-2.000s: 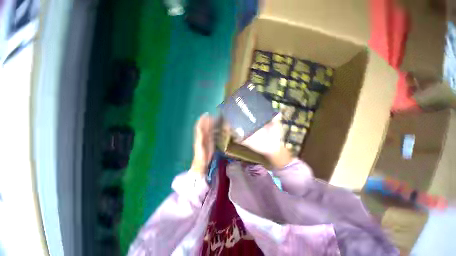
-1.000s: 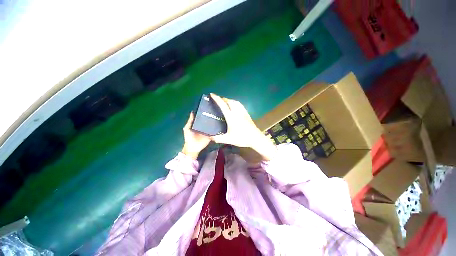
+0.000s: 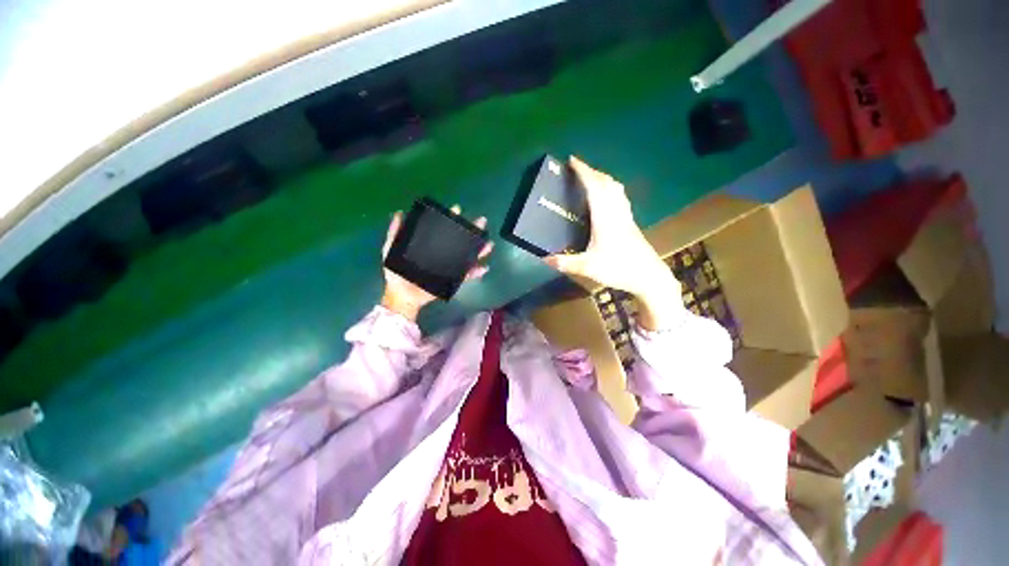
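Note:
My left hand (image 3: pixel 405 290) holds a plain black piece (image 3: pixel 437 248) from below, its dark face turned up; whether it is hollow is hard to tell. My right hand (image 3: pixel 615 238) grips a black product box (image 3: pixel 550 210) with pale lettering by its right side. The two pieces are apart, side by side above the green surface (image 3: pixel 321 299). The open brown carton (image 3: pixel 776 273) at the right holds rows of black boxes with yellow print (image 3: pixel 699 285), partly hidden by my right forearm.
Dark blocks (image 3: pixel 362 116) lie in shadow under the white shelf (image 3: pixel 199 94). Another dark block (image 3: pixel 718 126) is near the metal support (image 3: pixel 763 46). Red bags (image 3: pixel 866 83) and more brown cartons (image 3: pixel 886 345) are at the right. Clear plastic (image 3: pixel 35 500) is at the lower left.
The lettered box was between both hands; now my right hand holds it away to the right and my left hand holds the separate black piece. The view has turned from the carton to the green surface.

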